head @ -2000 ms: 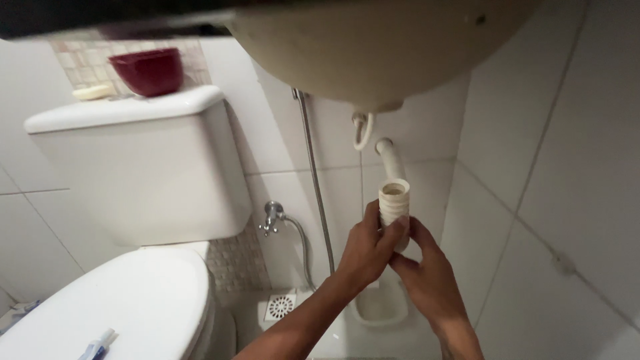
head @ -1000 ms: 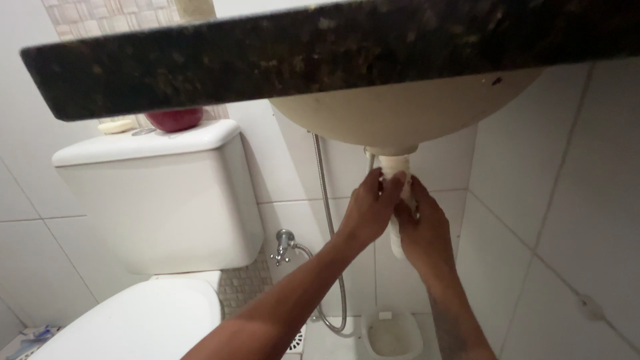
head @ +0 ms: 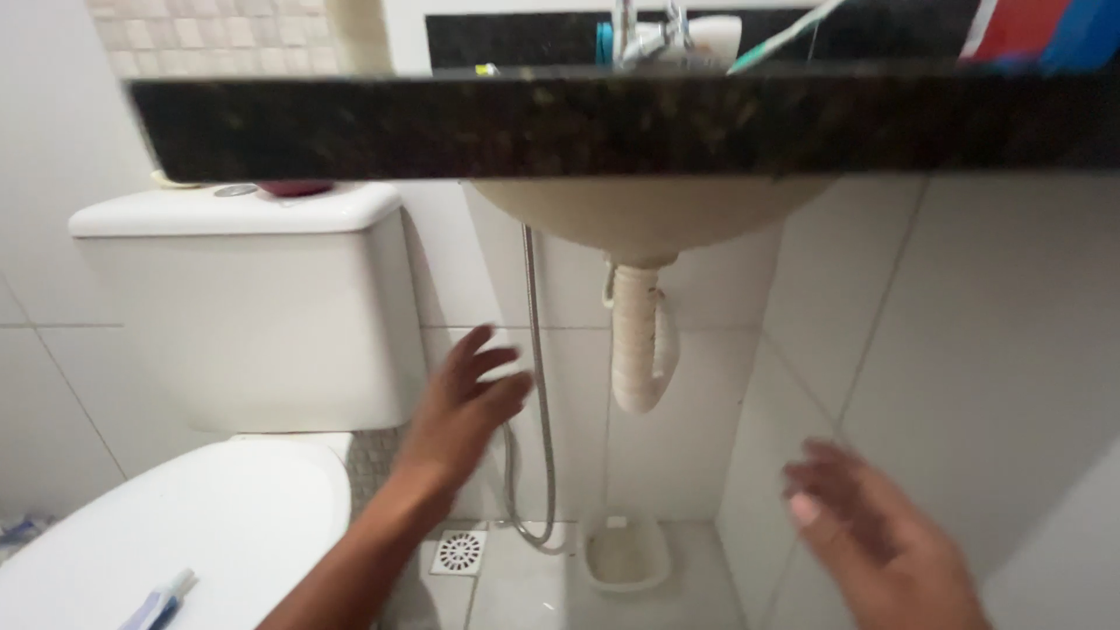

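A white corrugated plastic drain pipe (head: 634,337) hangs from the underside of the sink basin (head: 647,210) and bends back up toward the wall in a U. To its left, my left hand (head: 468,411) is raised with its fingers apart and nothing in it, near the flexible metal hose (head: 535,350). My right hand (head: 875,525), blurred, is low on the right in front of the tiled wall, its fingers loosely curled and empty. Neither hand touches the pipe. Below the pipe a whitish plastic container (head: 624,551) stands on the floor.
The dark stone countertop (head: 560,127) crosses the view above, with a chrome faucet (head: 652,39) and a toothbrush (head: 783,37) on it. At left stands a toilet (head: 254,324) with a tube (head: 160,602) on its lid. A square floor drain (head: 458,552) lies beside the hose.
Two seconds ago both hands held the pipe's free end below the basin; a second ago they gripped it at the basin outlet. They have let go and moved apart, and the pipe hangs there.
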